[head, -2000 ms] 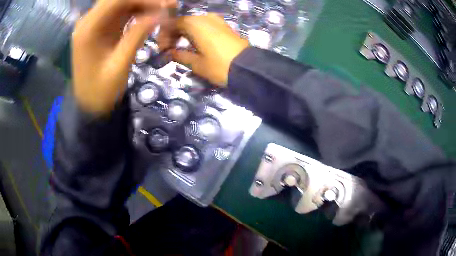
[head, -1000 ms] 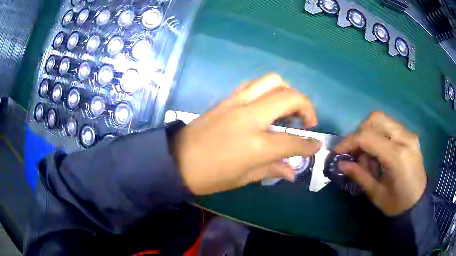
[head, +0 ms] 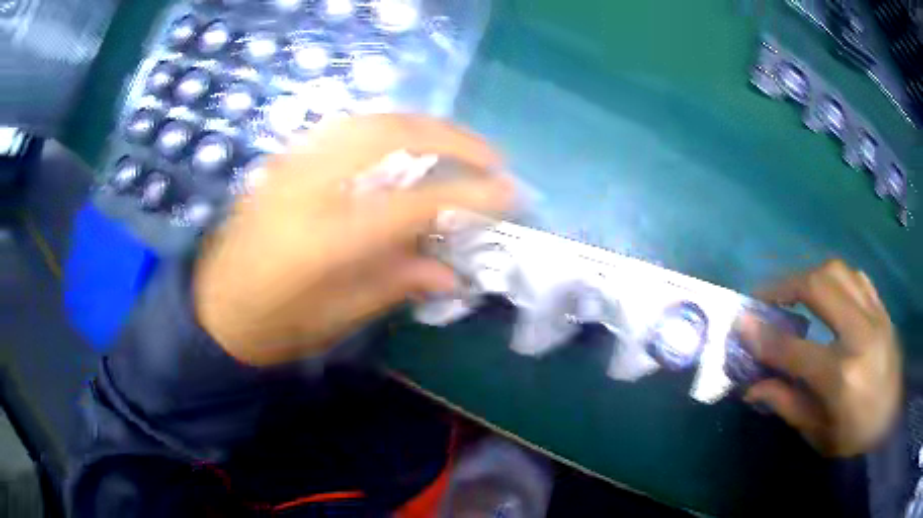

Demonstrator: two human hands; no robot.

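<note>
A silvery four-hole plate (head: 617,268) lies slantwise over the green mat in front of me. A dark ring-shaped round part (head: 678,335) sits in a seat toward its right, and another dark part shows beside my right fingers. The two left seats look pale and blurred; I cannot tell whether they hold parts. My left hand (head: 324,238) is blurred, its thumb and fingers closed around the plate's left end; a bright silvery patch shows on the hand. My right hand (head: 835,354) has its fingers and thumb closed on the plate's right end.
A clear blister tray (head: 238,99) with rows of round parts is at the upper left, partly behind my left hand. A filled plate (head: 832,116) lies at the upper right on the green surface. Blue plastic (head: 106,273) is at the left, beside the bench.
My left hand has moved from the plate's middle to its left end. My right hand has moved from a round part to the right end. The camera view has shifted.
</note>
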